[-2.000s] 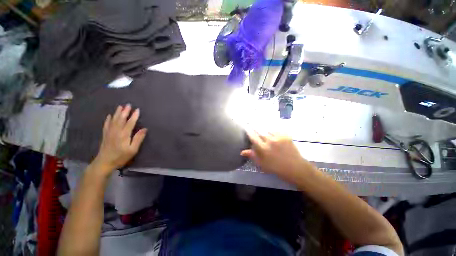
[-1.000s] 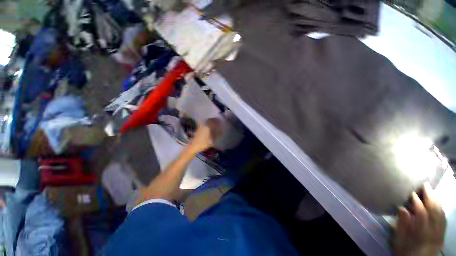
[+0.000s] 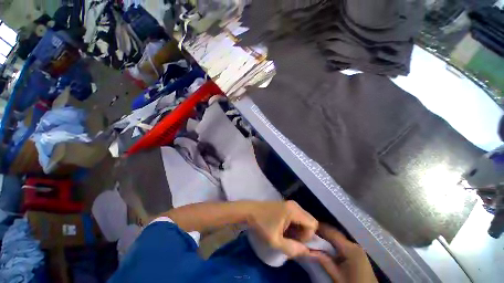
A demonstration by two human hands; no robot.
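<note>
My left hand [image 3: 284, 228] and my right hand [image 3: 349, 258] are close together over my lap, below the table edge. The fingers of both hands pinch a pale cut piece [image 3: 267, 253], partly hidden by the hands. A large dark grey panel [image 3: 353, 143] lies on the table, wrinkled at its left part. It has a slit-like pocket opening near the bright sewing lamp glare. Part of the sewing machine [image 3: 489, 168] shows at the right edge; the needle area is hidden by glare.
A wavy pile of dark panels [image 3: 370, 33] lies at the table's far side. Pale pieces [image 3: 240, 66] are stacked at the table's left end. More pale pieces [image 3: 237, 166] hang beside a red bin or strip [image 3: 177, 119]. A ruler runs along the front edge [image 3: 326, 190].
The view has swung left. My left hand has left the panel, reached down to the pale pieces and come back. My right hand has left the panel, and both hands now hold a pale piece.
</note>
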